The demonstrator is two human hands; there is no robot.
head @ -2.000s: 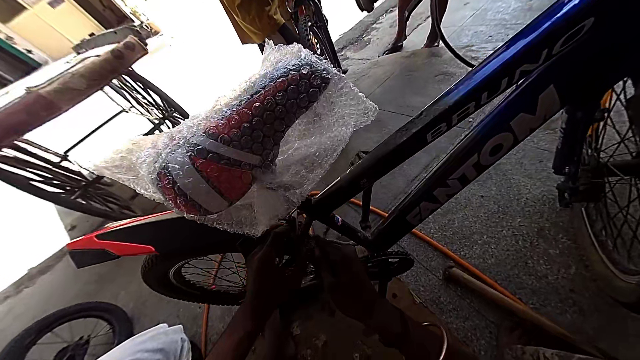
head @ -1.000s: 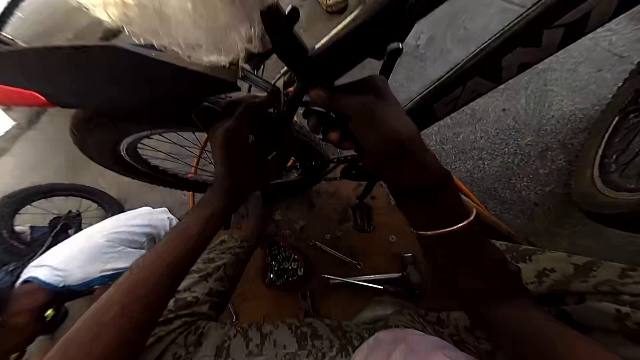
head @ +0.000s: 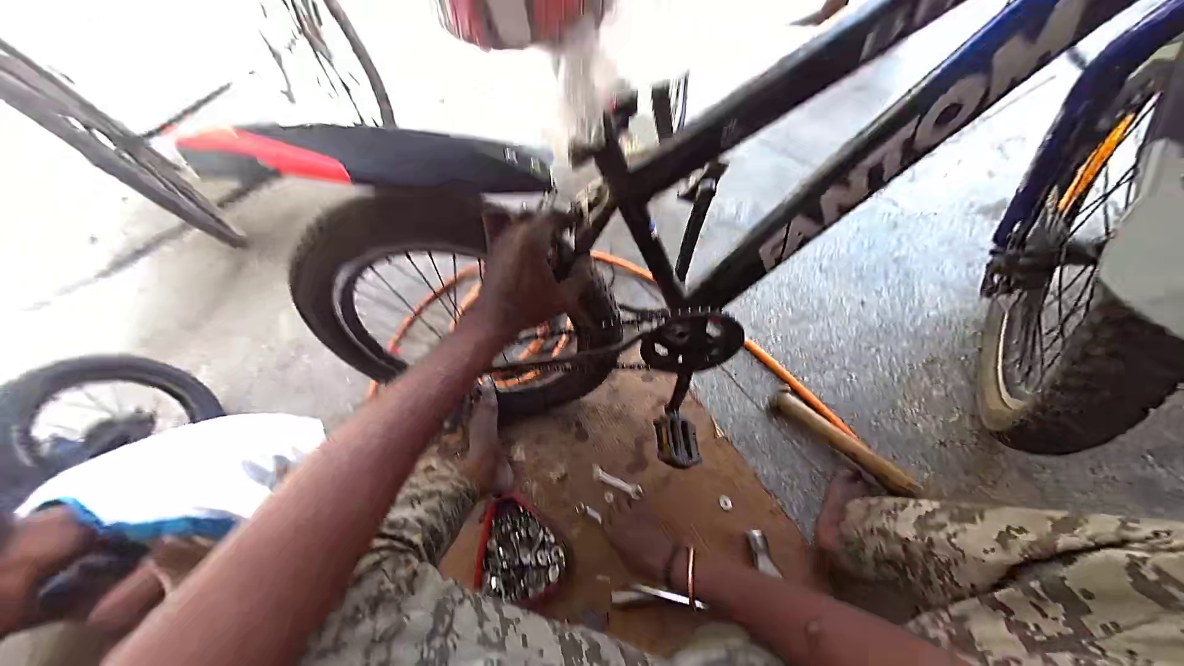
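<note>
My left hand (head: pixel 527 273) is at the bicycle frame (head: pixel 638 185) behind the seat tube, just above the rear tire (head: pixel 324 268); its fingers are partly hidden, so what it grips cannot be told. Low over the brown board (head: pixel 647 416), my right hand (head: pixel 638 541) is blurred, close to a small open-ended wrench (head: pixel 618 482). To its left stands a red tray (head: pixel 483 546) of nuts and bolts (head: pixel 523 555). Metal tools (head: pixel 652 595) lie just below the hand, and a hammer (head: pixel 761 553) is to its right. The crank pedal (head: pixel 678 440) hangs above the board.
An orange hose (head: pixel 795 384) and a wooden handle (head: pixel 846 444) lie right of the board. The front wheel (head: pixel 1064 370) stands at the right. A black and red mudguard (head: pixel 361 157) juts over the rear wheel. At lower left are another person's hands (head: pixel 139 573) and a loose wheel (head: pixel 111 407).
My right hand has left the bicycle frame and moved down to the tools on the board. My left hand has stayed at the frame. The view has shifted.
</note>
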